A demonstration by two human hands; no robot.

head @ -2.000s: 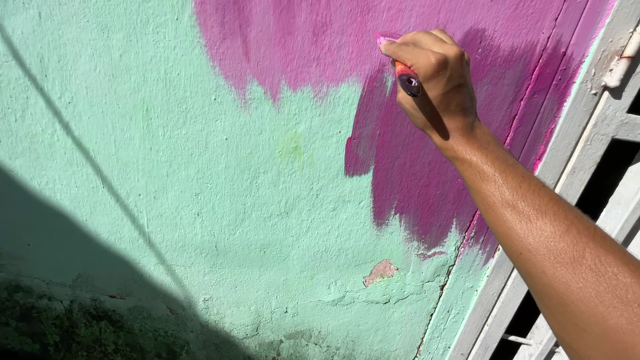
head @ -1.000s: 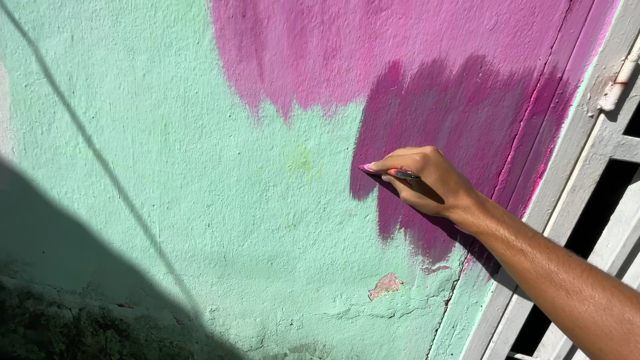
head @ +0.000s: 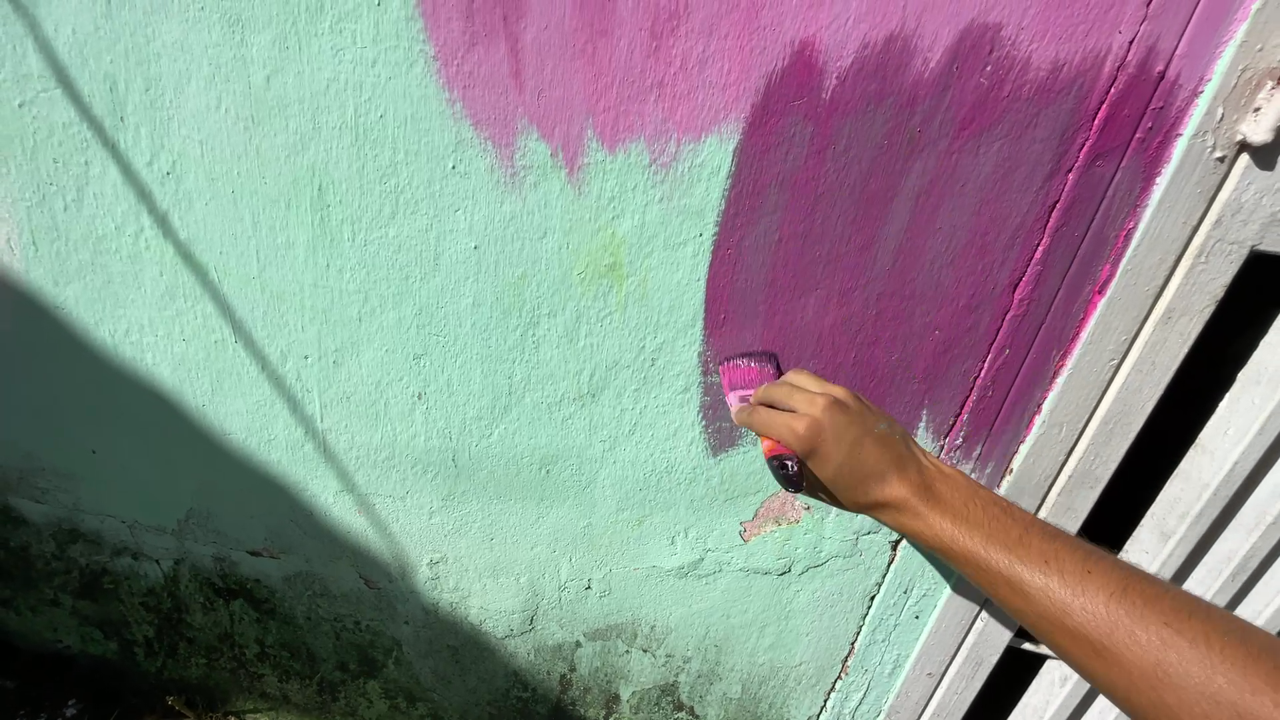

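My right hand (head: 835, 435) grips a paintbrush (head: 750, 375) by its ferrule and upper handle. The bristles carry bright magenta paint, point upward and lie at the lower left edge of a dark purple patch (head: 880, 220) on the wall. The dark end of the handle sticks out below my fingers. Lighter pink-purple paint (head: 620, 70) covers the top of the wall, with a ragged lower edge. Mint green wall (head: 400, 230) shows to the left and below. My left hand is out of view.
A grey metal gate frame (head: 1110, 350) with slats runs diagonally along the right. A chipped spot (head: 775, 515) sits just under the brush, and cracks cross the lower wall. Dark mossy growth (head: 200, 610) and a shadow cover the lower left.
My right hand has moved down the wall with the brush, to the left as well at first. The dark purple patch now reaches lower on its left side.
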